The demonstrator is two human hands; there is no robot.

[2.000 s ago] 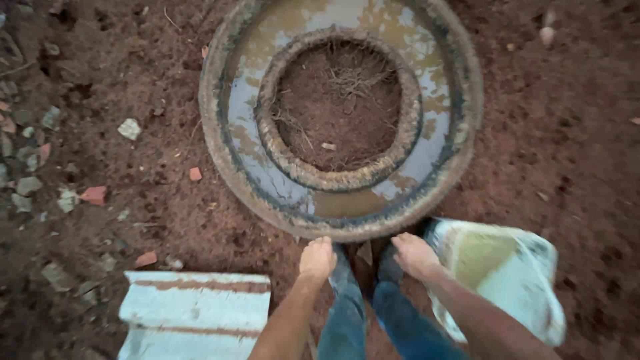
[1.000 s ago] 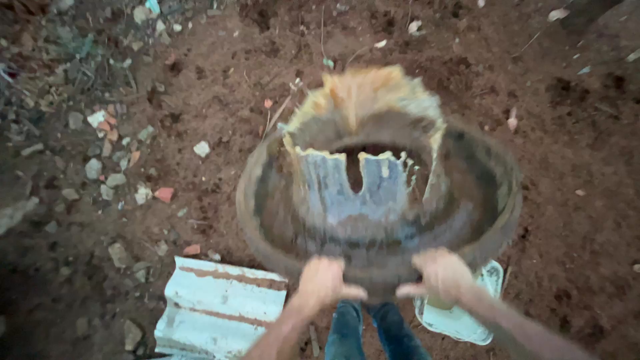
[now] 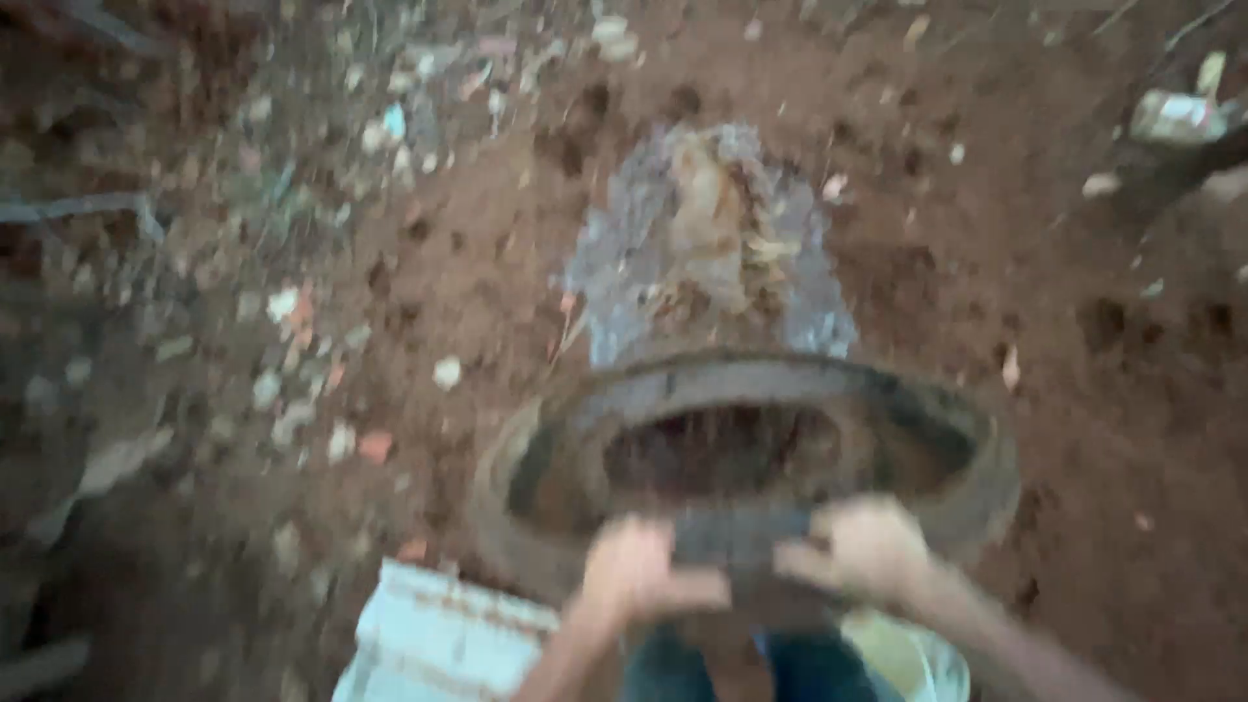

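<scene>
A round, ring-shaped trough that looks like a cut tyre (image 3: 985, 487) is tilted up, its near edge raised in both hands. My left hand (image 3: 643, 570) grips that near rim, thumb over the edge. A short gap to the right, my right hand (image 3: 863, 551) grips the same rim. Both hands are blurred, and the fingers under the rim are hidden. Beyond the far rim, muddy water (image 3: 609, 263) spreads over the reddish soil. My legs in jeans show beneath the trough.
A pale corrugated sheet (image 3: 448, 634) lies at the lower left. At the lower right a whitish plastic container (image 3: 951, 663) is partly hidden by my right arm. Stones and rubble (image 3: 292, 419) are scattered at left. A jar-like object (image 3: 1180, 117) lies at the far right.
The trough was flat with water in it; my hands have lifted its near edge. Water poured over the far side and now lies on the soil.
</scene>
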